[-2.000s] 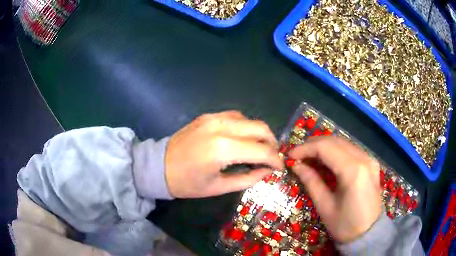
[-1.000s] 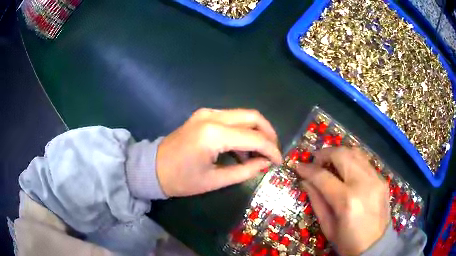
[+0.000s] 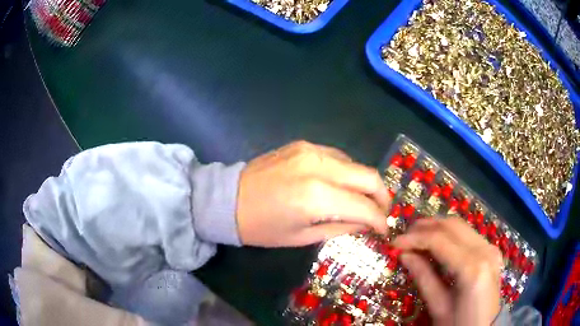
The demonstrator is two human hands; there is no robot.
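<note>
The clear tray (image 3: 381, 280) lies at the lower right, its pockets filled with small brass-coloured metal parts and red plastic parts, with strong glare on its left part. My left hand (image 3: 315, 194) reaches over the tray's left edge, thumb and fingertips close together. My right hand (image 3: 455, 264) is over the middle of the tray, its thumb and index finger near my left fingertips. A small red part (image 3: 393, 249) shows at the right fingertips; whether it is held or lies in the tray cannot be told. Anything between the left fingertips is hidden.
A large blue bin (image 3: 439, 114) heaped with brass-coloured parts stands beyond the tray. A second blue bin (image 3: 305, 27) is at the top. Red and silver stacked trays (image 3: 63, 20) lie at the upper left. A bin of red parts (image 3: 570, 299) is at the right edge.
Both hands have moved to the right and down over the tray. More red parts in the tray's upper rows are uncovered. The view has shifted slightly since the oldest frame.
</note>
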